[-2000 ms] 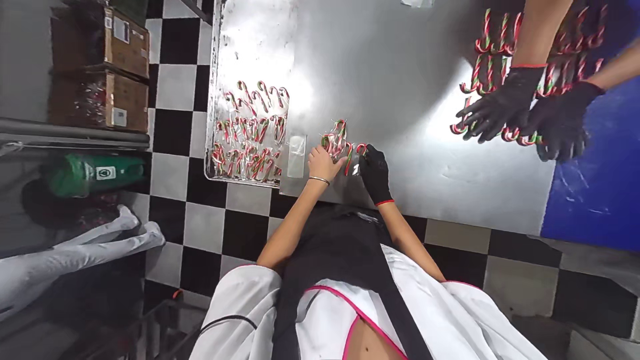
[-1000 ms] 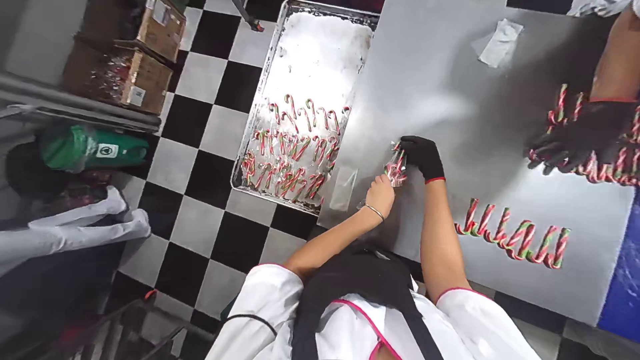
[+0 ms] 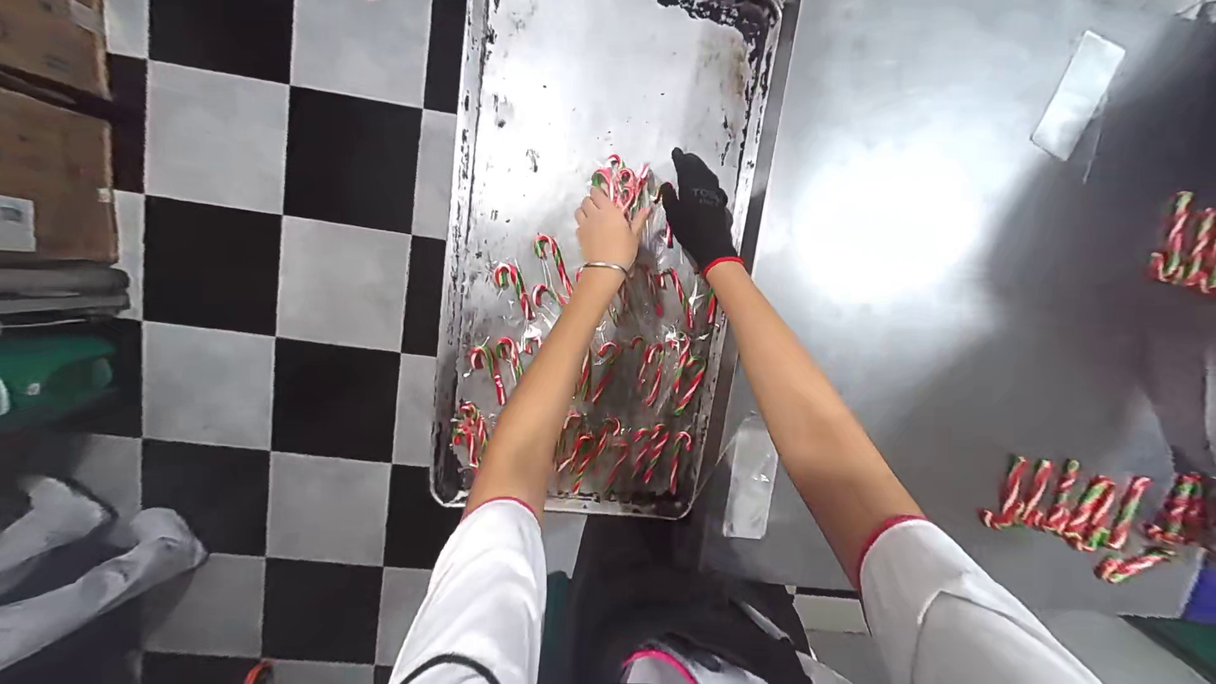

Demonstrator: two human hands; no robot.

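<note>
A metal baking tray [image 3: 608,85] with dark stains holds rows of striped candy canes [image 3: 655,366] in clear wrappers. Over its middle, my bare left hand [image 3: 610,228] holds a bunch of wrapped red, white and green candy canes [image 3: 622,182]. My right hand [image 3: 700,209], in a black glove with a red cuff, is just right of that bunch, thumb and fingers apart; a candy cane lies beside its fingertips. Whether it touches the wrappers cannot be told.
The steel table [image 3: 883,380] adjoins the tray's right side. It bears unwrapped candy canes [image 3: 1064,503] and two stacks of clear wrappers [image 3: 750,475]. Cardboard boxes [image 3: 57,171] and a green bin [image 3: 52,380] stand at the left. A person's white-clad legs [image 3: 95,560] show lower left.
Both my hands have moved from the steel table to over the baking tray, with the bunch of candy canes. The view has shifted left. The co-worker's gloved hands are out of view.
</note>
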